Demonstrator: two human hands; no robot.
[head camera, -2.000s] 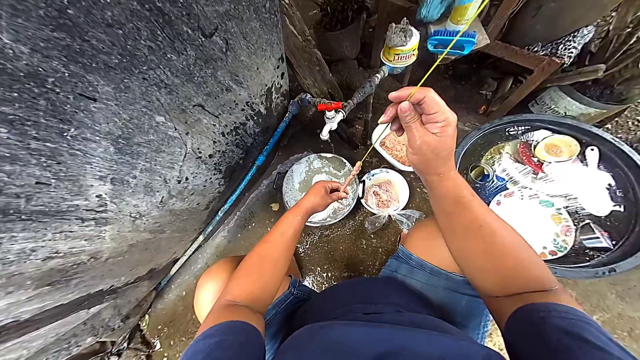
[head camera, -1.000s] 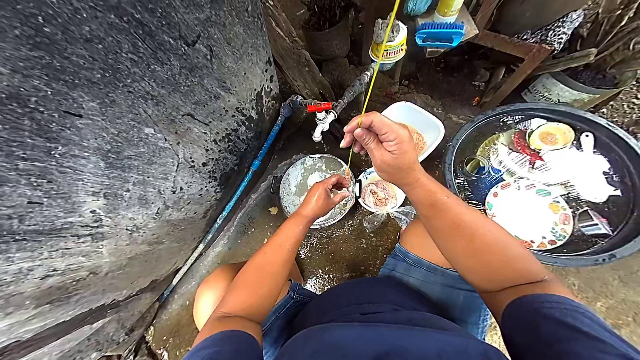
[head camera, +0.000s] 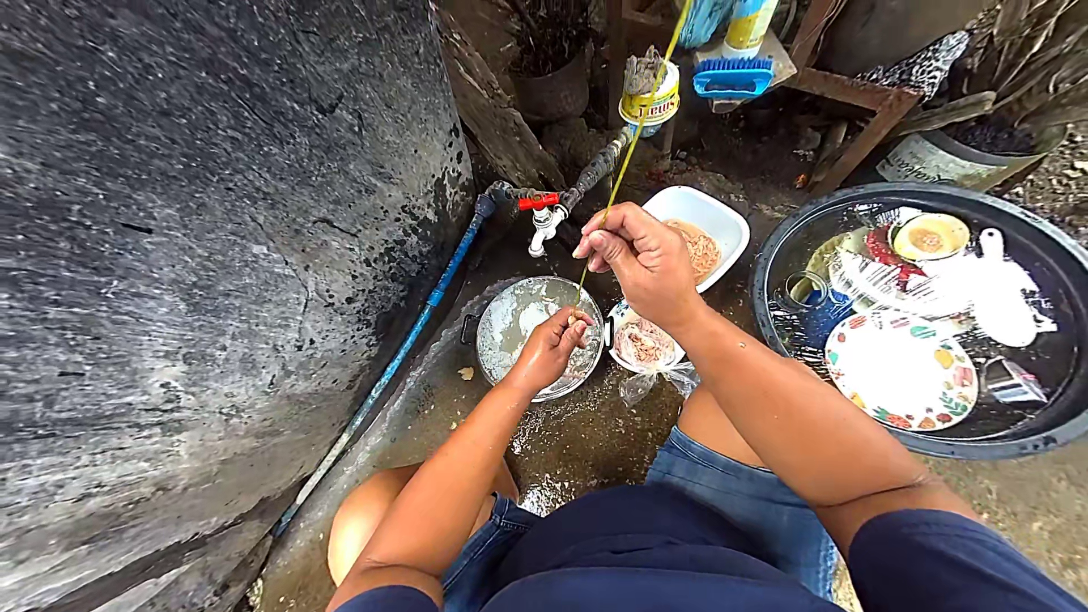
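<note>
Over a round metal pot of cloudy water, my left hand pinches a small pale piece at the lower end of a thin yellow strand. My right hand grips the same strand higher up between thumb and fingers; from there it runs up out of view. Right of the pot, a small bowl holds pinkish shredded matter in a clear plastic bag. A white rectangular basin with more pale pinkish pieces in liquid lies behind my right hand, which hides part of it.
A white tap with a red handle stands above the pot, on a blue pipe along the grey wall. At right is a large black tub with plates and utensils in water. A blue brush and a yellow-labelled container are at the top.
Both hands stay on the strand over the pot. My right hand is lower and closer to the left hand than two seconds ago. More of the white basin shows than at first.
</note>
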